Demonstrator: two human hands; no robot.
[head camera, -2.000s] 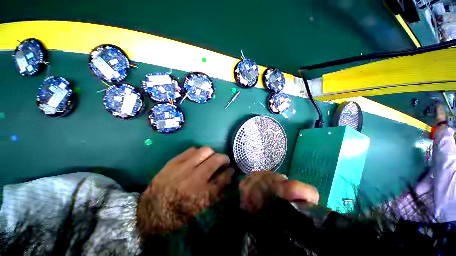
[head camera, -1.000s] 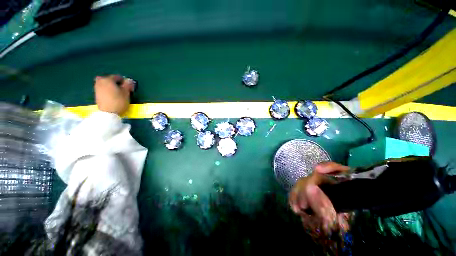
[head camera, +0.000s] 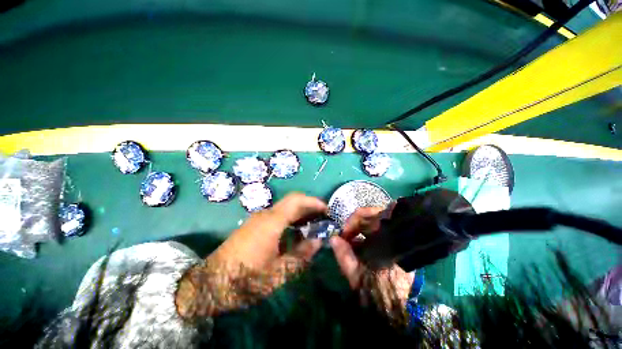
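Observation:
My left hand (head camera: 262, 238) holds a round circuit board module (head camera: 317, 230) between thumb and fingers, just in front of the screw dish (head camera: 358, 198). My right hand (head camera: 365, 249) grips the thick black electric screwdriver (head camera: 426, 228), its black cord running off to the right. The fingertips of both hands are close together at the module. The driver's tip is hidden by my fingers. Several loose modules (head camera: 218, 185) lie on the green surface beyond my left hand. The dish is partly covered by my right hand and the screwdriver.
A clear plastic bag (head camera: 31, 201) lies far left, beside a module (head camera: 71, 219). The green box (head camera: 483, 245) stands right, with a second dish (head camera: 489, 167) behind it. One module (head camera: 316, 91) lies beyond the yellow strip (head camera: 89, 139). A yellow post (head camera: 532, 82) rises at right.
My left hand has come back from beyond the yellow strip at far left to the middle and now holds a module. My right hand has brought the screwdriver to it. The view has shifted.

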